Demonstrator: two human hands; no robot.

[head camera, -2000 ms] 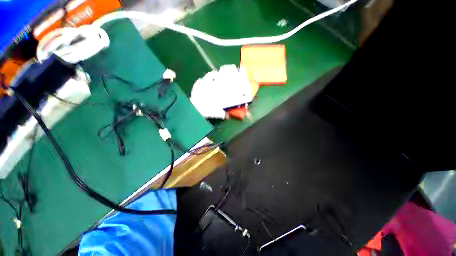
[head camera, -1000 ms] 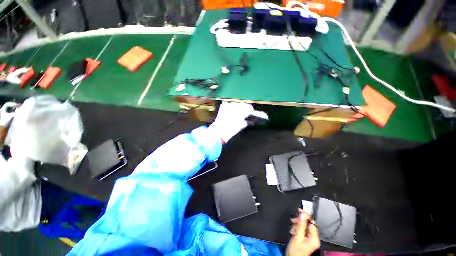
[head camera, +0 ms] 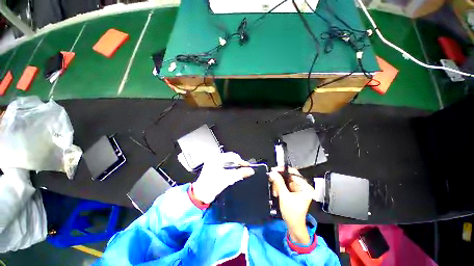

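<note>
My left hand (head camera: 219, 175), in a white glove, holds the upper left edge of a black set-top box (head camera: 243, 196) close to my body. My bare right hand (head camera: 292, 195) is at the box's upper right corner with a dark lead or plug between its fingers; whether it is plugged in cannot be told. Around them on the black bench lie other flat boxes: one behind my left hand (head camera: 200, 147), one at the left (head camera: 104, 157), one partly behind my left sleeve (head camera: 150, 189), one behind my right hand (head camera: 305, 147) and one to its right (head camera: 347, 195).
The raised green shelf (head camera: 270, 49) on brown supports, with black leads, stands ahead. Behind the bench runs the green conveyor belt (head camera: 143, 57) with orange pads (head camera: 110, 42). A plastic bag (head camera: 39, 132) is at left, a blue stool-like object (head camera: 83, 224) below. A magenta sheet (head camera: 403, 249) is lower right.
The view swung from the shelf's side to the bench. My left hand came back from the shelf front and now holds a box. My right hand moved from the right box to the held one.
</note>
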